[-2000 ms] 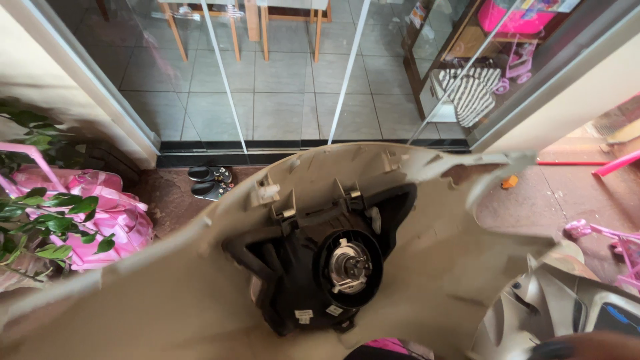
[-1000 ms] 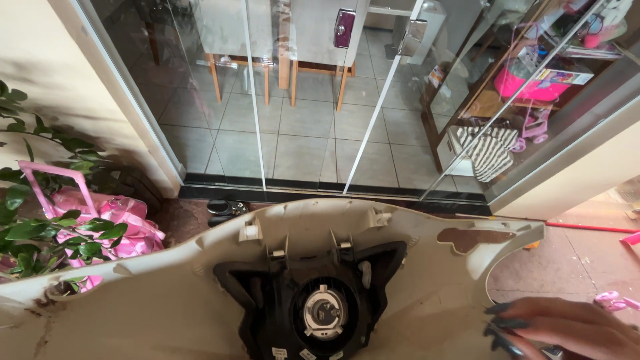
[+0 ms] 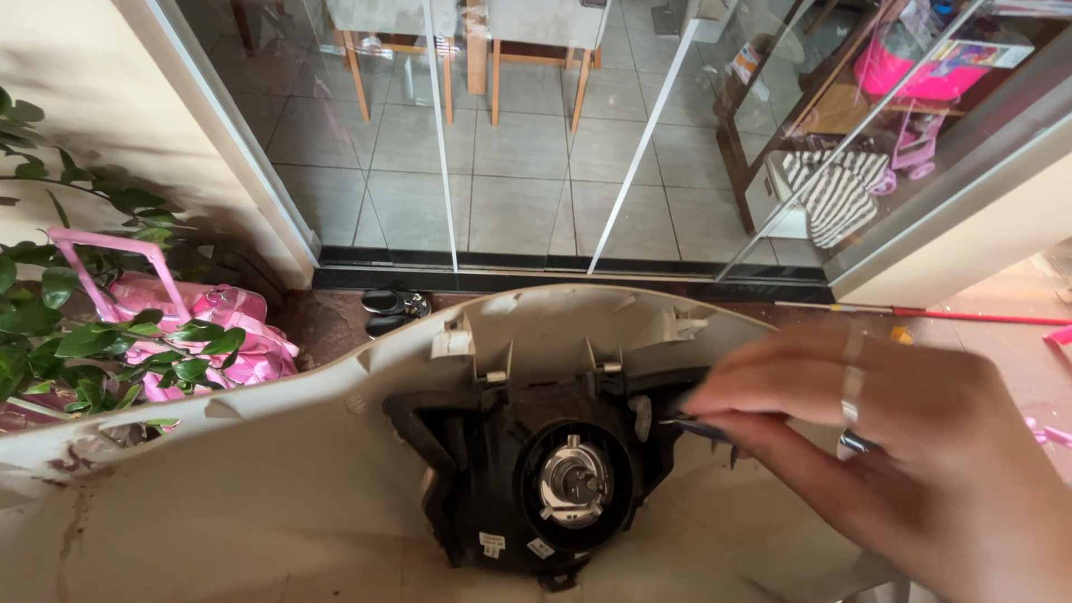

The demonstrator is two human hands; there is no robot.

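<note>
A cream plastic motorcycle fairing panel (image 3: 276, 477) spans the lower part of the view, its inner side towards me. Fixed in its middle is a black headlight housing (image 3: 494, 469), with a metal-based bulb (image 3: 576, 483) in the round opening. My right hand (image 3: 871, 427) reaches in from the right, blurred, a ring on one finger. Its thumb and fingertips are pinched together beside the housing's right arm; whether something small is between them cannot be told. My left hand is out of view.
Behind the panel stand glass doors with a black sill (image 3: 536, 283). Black shoes (image 3: 394, 310) lie by the sill. A pink wheeled bag (image 3: 218, 327) and a leafy plant (image 3: 100, 343) are at left. A red pole (image 3: 997, 317) lies on the floor at right.
My right hand, at the lower right edge one second ago and not seen two seconds ago, has moved left to the headlight housing. The view has shifted.
</note>
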